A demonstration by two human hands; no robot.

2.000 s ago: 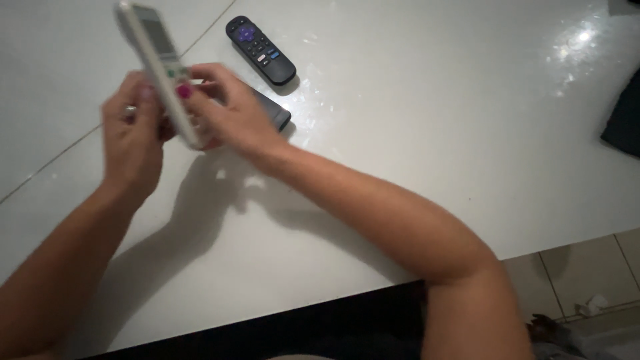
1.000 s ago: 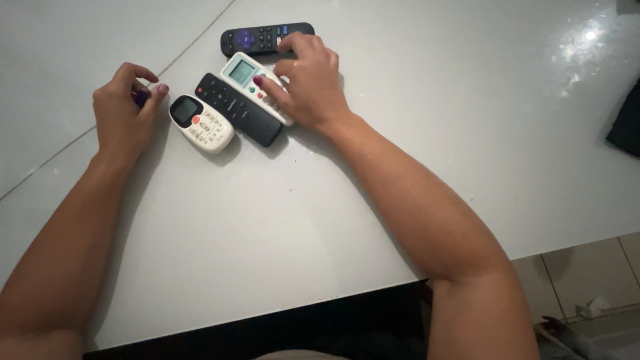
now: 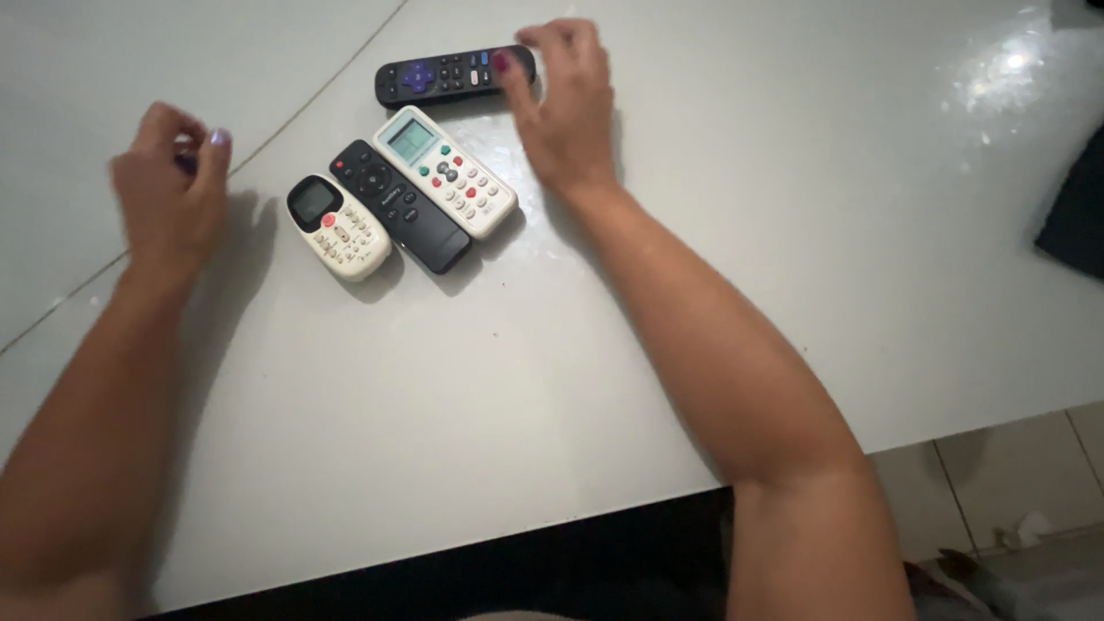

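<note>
Three remote controls lie side by side, slanting, on a glossy white table: a small white remote with a dark screen (image 3: 339, 228), a slim black remote (image 3: 400, 207) and a longer white remote with a lit-looking greenish screen (image 3: 446, 172). Above them a black remote with a purple directional pad (image 3: 455, 76) lies nearly crosswise. At its right end is my right hand (image 3: 565, 108), thumb over the buttons and fingers spread; whether it touches is unclear. My left hand (image 3: 172, 185), fingers curled and thumb apart, hovers left of the small white remote with no object visible in it.
The white tabletop (image 3: 552, 388) has a thin seam line across its upper left. A dark object (image 3: 1076, 211) lies at the right edge. Beyond the table's near edge show a tiled floor (image 3: 914, 492) and some unclear items at the lower right.
Two seconds ago both hands held remotes above the table; by one second ago these lay in a row. Since then my right hand has left the longer white remote, and my left hand has moved left.
</note>
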